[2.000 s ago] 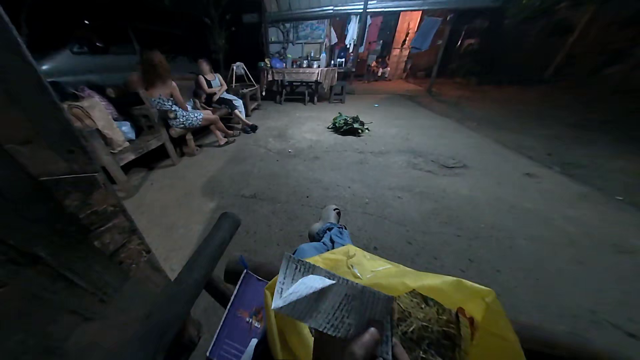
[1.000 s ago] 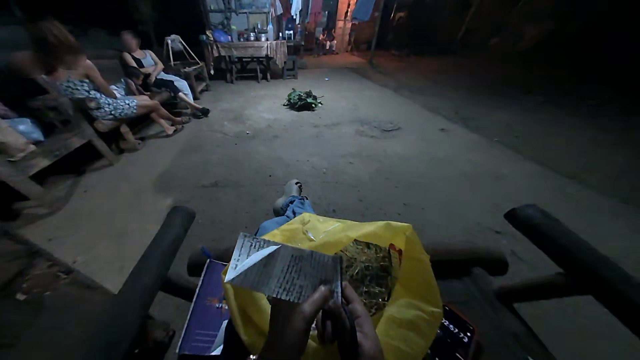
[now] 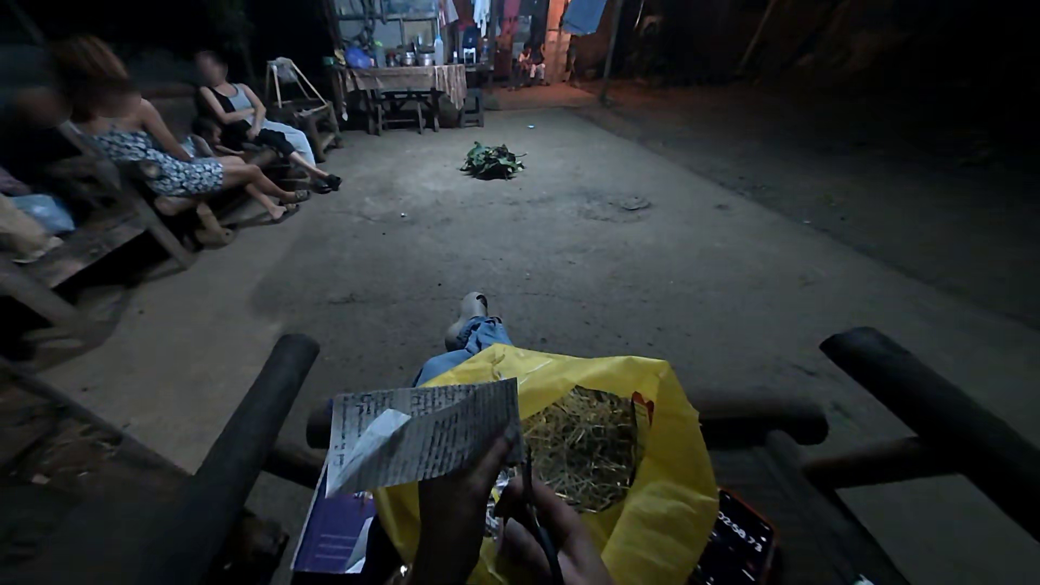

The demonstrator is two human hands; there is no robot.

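Observation:
My left hand (image 3: 459,504) grips a sheet of paper with writing on it (image 3: 431,435) by its right part, above the lap. In my right hand (image 3: 548,528) is a pair of scissors (image 3: 532,508), dark and partly hidden by the fingers, with its blades at the paper's right edge. Behind and around both hands lies a yellow plastic bag (image 3: 674,455), its mouth wide, holding a heap of thin shredded strips (image 3: 585,451). A purple book or box (image 3: 337,524) lies to the left, under the paper.
Wooden armrests (image 3: 252,431) flank the seat; a phone (image 3: 735,536) with a lit screen lies at the right. A leafy green pile (image 3: 493,161) is on the concrete floor. People (image 3: 171,154) sit on benches at the left. A cloth-covered table (image 3: 406,79) stands at the back.
The view has turned right and now shows the right armrest and phone. The right hand, barely visible two seconds ago, now shows with scissors at the paper.

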